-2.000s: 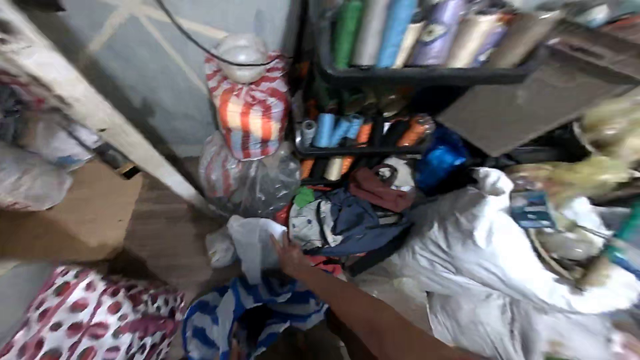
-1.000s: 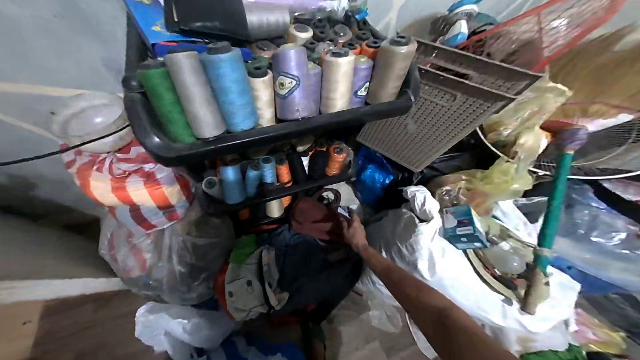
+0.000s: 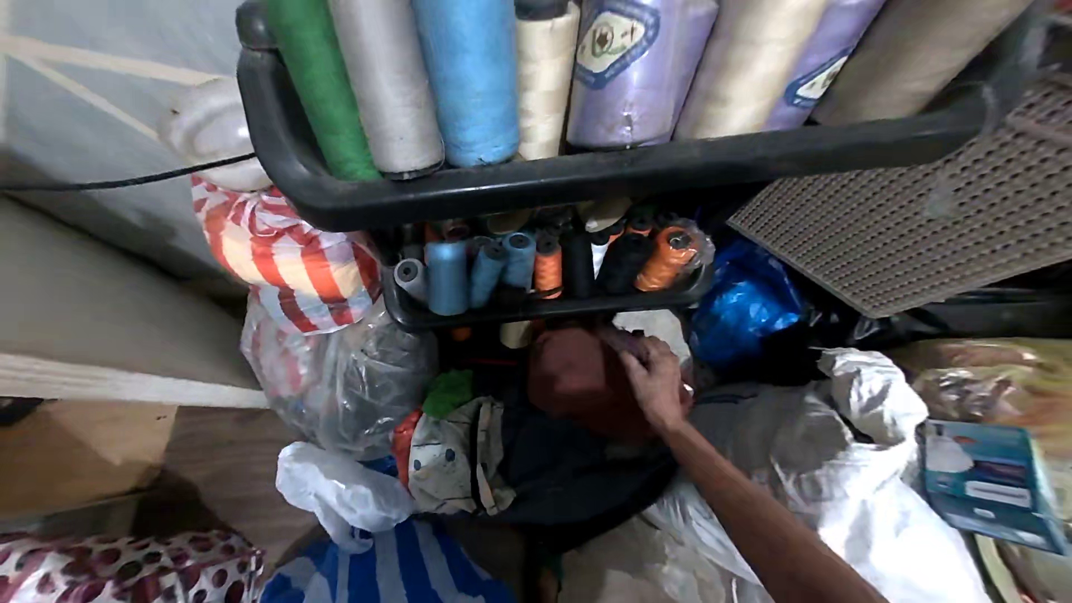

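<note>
My right hand [image 3: 656, 378] reaches in from the lower right, its fingers curled at the upper edge of a dark red cloth bundle [image 3: 578, 377]. Whether the fingers grip the cloth is hard to tell. The bundle lies on dark cloth [image 3: 561, 469] below the lower black tray [image 3: 536, 311] of thread spools. Beside the hand is a whitish cloth [image 3: 657, 327]. Left of the dark cloth sit a beige printed cloth [image 3: 448, 461] and a green piece [image 3: 449, 392]. My left hand is out of view.
Large thread cones stand in the upper black tray [image 3: 586, 180], overhanging the area. A grey perforated plastic basket [image 3: 930, 193] and blue plastic [image 3: 745, 297] lie right, above white sacks [image 3: 879, 502]. Left are a red-striped bag [image 3: 285, 251], a clear bag [image 3: 352, 377] and a blue-striped bag [image 3: 394, 569].
My right hand has moved from the white plastic bag at the left to the dark red cloth, where it was one second ago too. The view has shifted and come closer.
</note>
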